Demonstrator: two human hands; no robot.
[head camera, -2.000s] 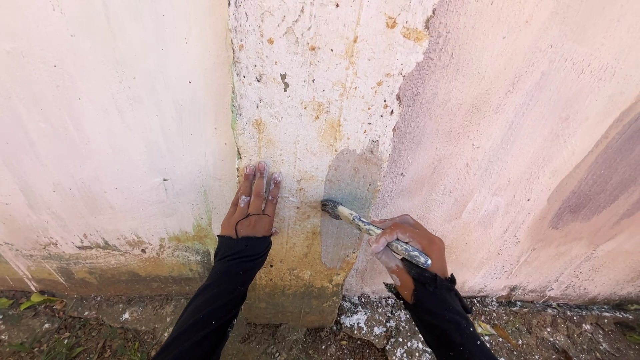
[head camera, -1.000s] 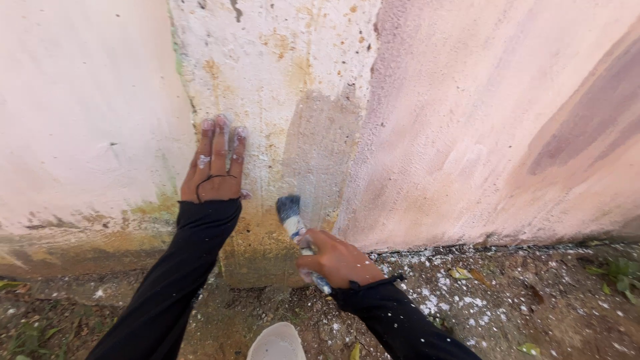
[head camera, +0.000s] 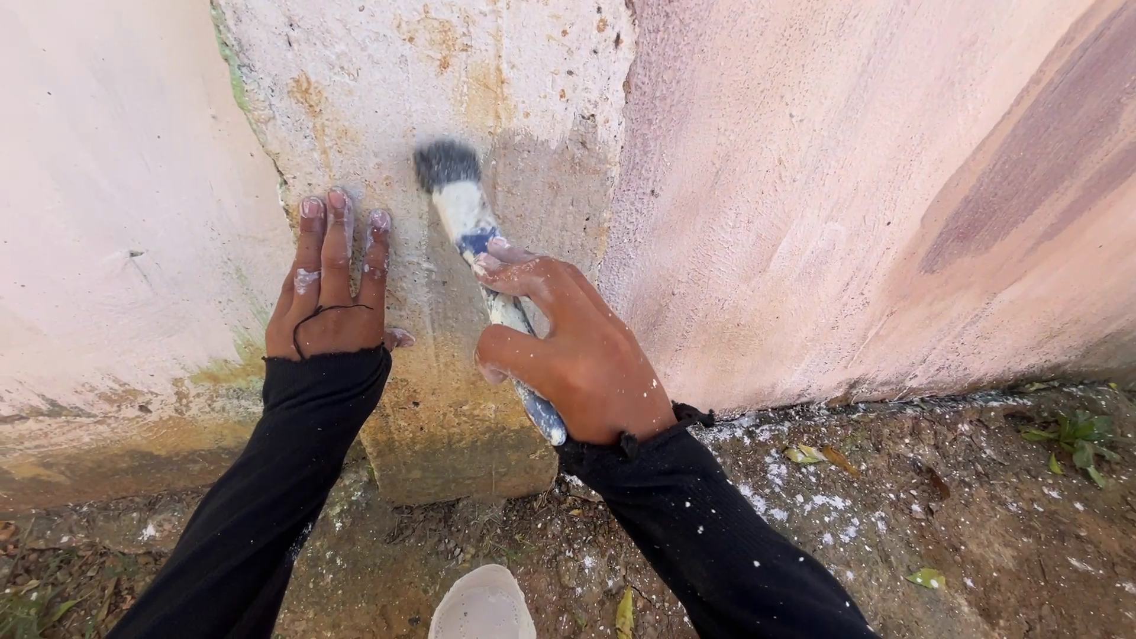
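My right hand (head camera: 577, 342) grips a paint-spattered paintbrush (head camera: 470, 213) by its handle. The dark bristles point up and touch or nearly touch the stained, whitish pillar section of the wall (head camera: 373, 106); they are slightly blurred. My left hand (head camera: 335, 284) rests with fingers spread on the pillar's left part, palm toward the wall, white paint on its fingers and a black cord across its back. Around the brush, a damp-looking grey patch (head camera: 550, 191) covers the middle of the pillar.
Pink wall (head camera: 799, 222) flanks the pillar on the right, with a darker mauve patch, and pale wall (head camera: 115, 222) on the left. Below lies soil (head camera: 976, 532) with white flecks, leaves and a small plant (head camera: 1078, 439). A whitish rounded object, possibly a container (head camera: 484, 608), shows at the bottom edge.
The brush in my right hand has moved up and left across the pillar, from beside the grey patch's lower part. My left hand stays on the wall. The view has shifted.
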